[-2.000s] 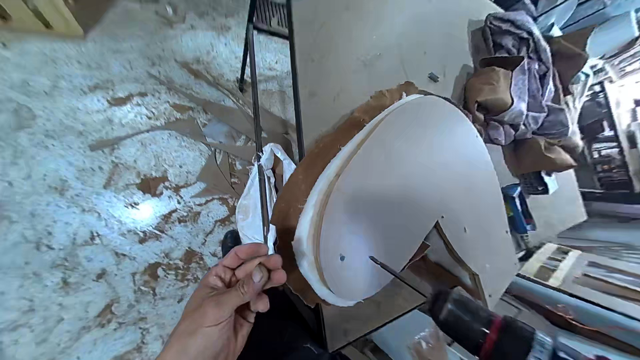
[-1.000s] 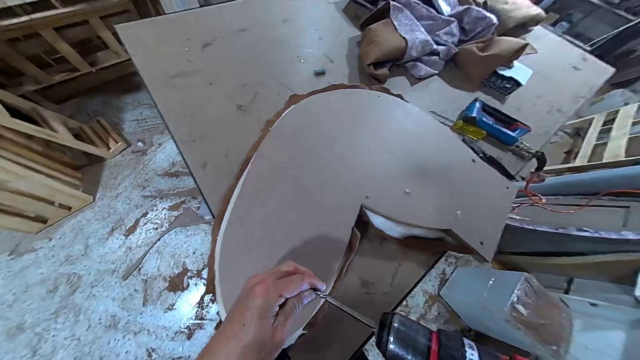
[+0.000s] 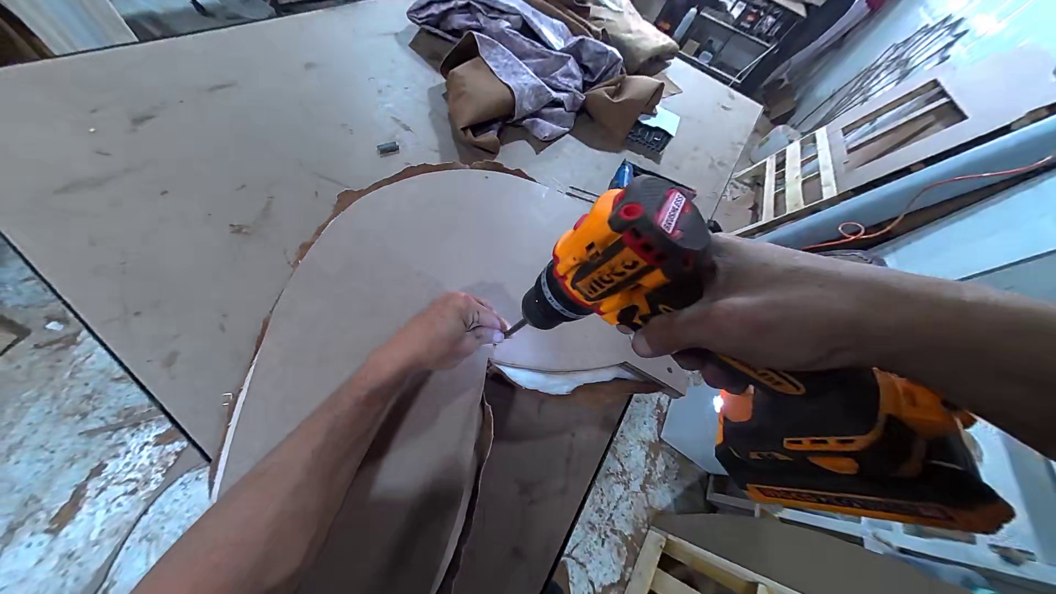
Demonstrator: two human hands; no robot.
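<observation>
My right hand (image 3: 701, 318) grips an orange and black Ingco cordless drill (image 3: 627, 256), its bit pointing down and left. At the bit's tip, the fingers of my left hand (image 3: 458, 330) are pinched together on the face of a curved board panel (image 3: 396, 239). Whatever they pinch is too small or hidden to tell. The panel has a notch cut in it, with white padding (image 3: 569, 378) along the notch's edge and brown material showing around the outer rim. It lies on a large worktable (image 3: 206, 157).
Crumpled purple and brown fabric (image 3: 528, 74) lies at the table's far side. A small dark cylinder (image 3: 388, 148) sits beyond the panel. A blue tool (image 3: 623, 175) is partly hidden behind the drill. Wooden frames (image 3: 796, 186) and an orange cord (image 3: 916, 210) are at right.
The drill has come up over the panel, its bit now at my left fingertips near the notch's corner. My left hand has moved from the notch's left side. The view has swung considerably.
</observation>
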